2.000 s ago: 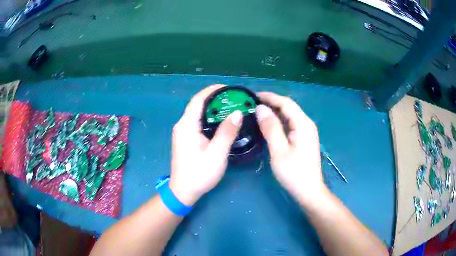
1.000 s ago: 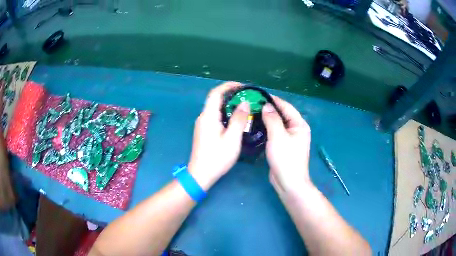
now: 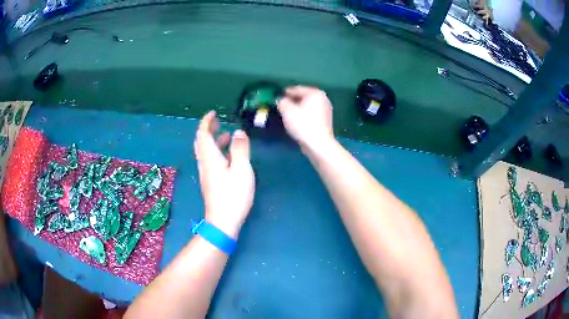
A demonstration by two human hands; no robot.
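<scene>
A black housing (image 3: 269, 124) with a green circuit board (image 3: 261, 97) in its upper part and a small yellow-and-white label (image 3: 261, 117) is at the bench's far edge, over the belt side. It is blurred. My right hand (image 3: 304, 115) holds its right rim with the fingertips. My left hand (image 3: 223, 156), with a blue wrist band, is just left of and below the housing, fingers apart and holding nothing. Whether the housing rests on the belt or is held above it cannot be told.
Another black housing with a label (image 3: 375, 100) is on the green belt (image 3: 187, 59), with more at both sides. Loose boards lie on red bubble wrap (image 3: 140, 265) at left. A tan cardboard sheet (image 3: 493, 205) with wired boards is at right. A post (image 3: 499, 128) stands upper right. A person's hand shows at top right.
The housing has moved forward from the bench middle to its far edge. My left hand has let go. My right hand has reached forward with the housing. The screwdriver at right no longer shows.
</scene>
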